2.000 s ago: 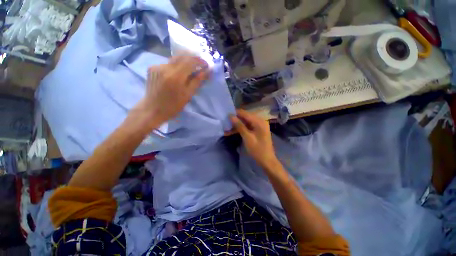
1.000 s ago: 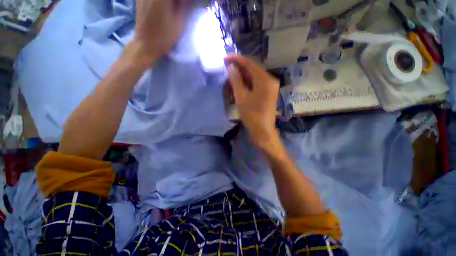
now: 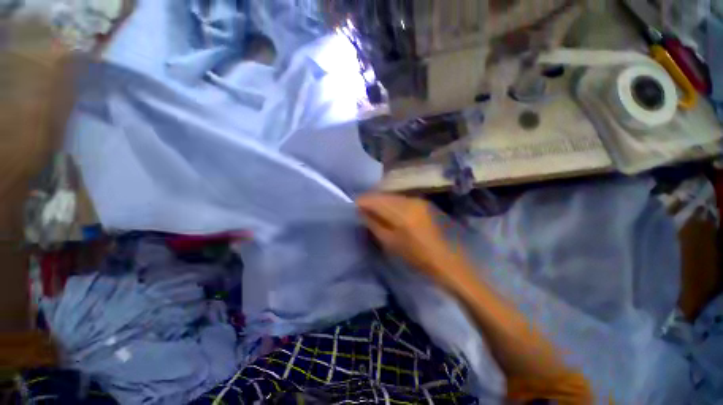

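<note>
Light blue cloth (image 3: 182,150) is spread left of the overlock machine (image 3: 444,75), with a long edge drawn fairly straight from upper left to my right hand. My right hand (image 3: 392,225) pinches the cloth edge at the table's front, below the machine's left end. My left hand (image 3: 36,87) is a large blur at the far left rim beside the cloth's upper left end; its fingers and grip cannot be made out. The shiny cloth plate (image 3: 341,75) glares under the lamp. The needle area is not clear.
A white tape roll (image 3: 648,95) lies on a plastic bag (image 3: 614,138) at right, with yellow and red handles (image 3: 678,71) beyond. A printed scale (image 3: 547,154) runs along the table edge. More blue cloth (image 3: 571,253) hangs below it, and a crumpled heap (image 3: 147,332) lies lower left.
My left hand has swung from the plate area to the far left. My right hand has moved down from beside the plate. The cloth's edge now stretches diagonally between them.
</note>
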